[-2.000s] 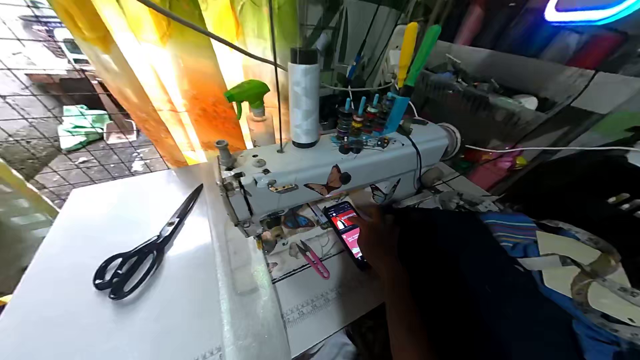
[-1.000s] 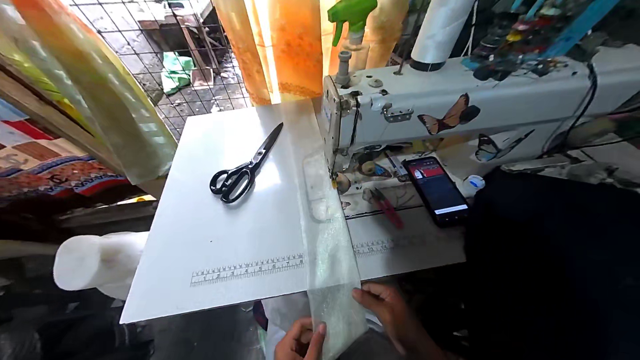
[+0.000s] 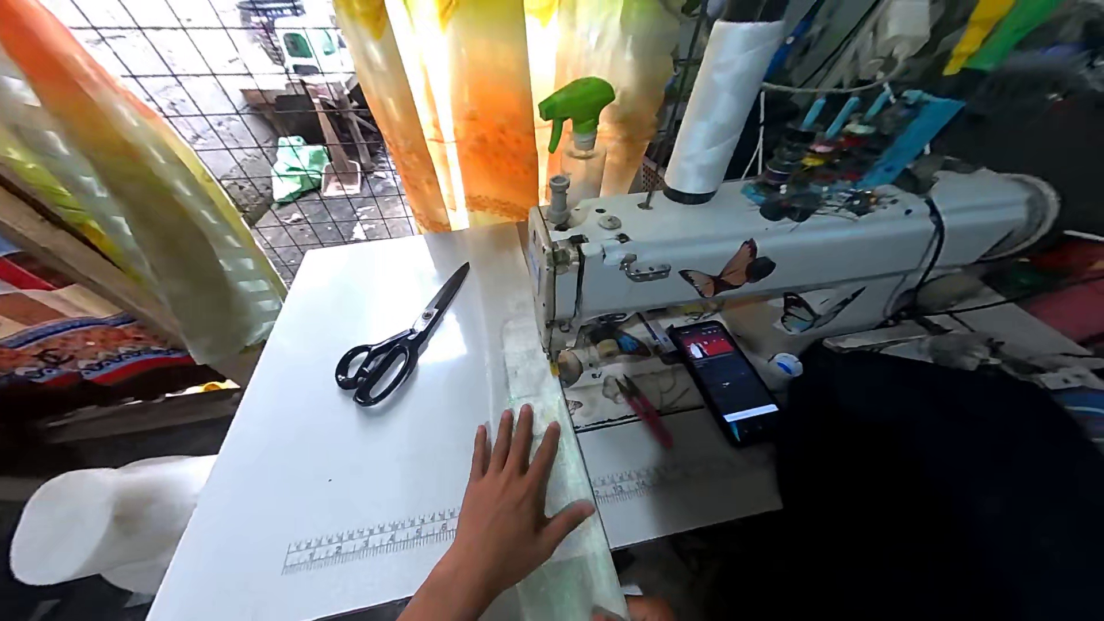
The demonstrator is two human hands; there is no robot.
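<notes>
My left hand lies flat with its fingers spread on a strip of sheer pale fabric. The strip runs from under the needle area of a white sewing machine down over the table's front edge. Only a little of my right hand shows at the bottom edge, beside the fabric's lower part; its grip is hidden. Black-handled fabric scissors lie on the white table left of the fabric. Pink-handled thread snips and a lit smartphone rest right of the needle area.
A large white thread cone, a spray bottle with a green trigger and a rack of bobbins stand by the machine. Dark cloth covers the right side. A printed ruler runs along the table front. A wire grid and curtains are behind.
The right hand was at the phone, then both hands were at the strip's lower end. My left hand has since moved up the fabric and spread flat. The view has swung left.
</notes>
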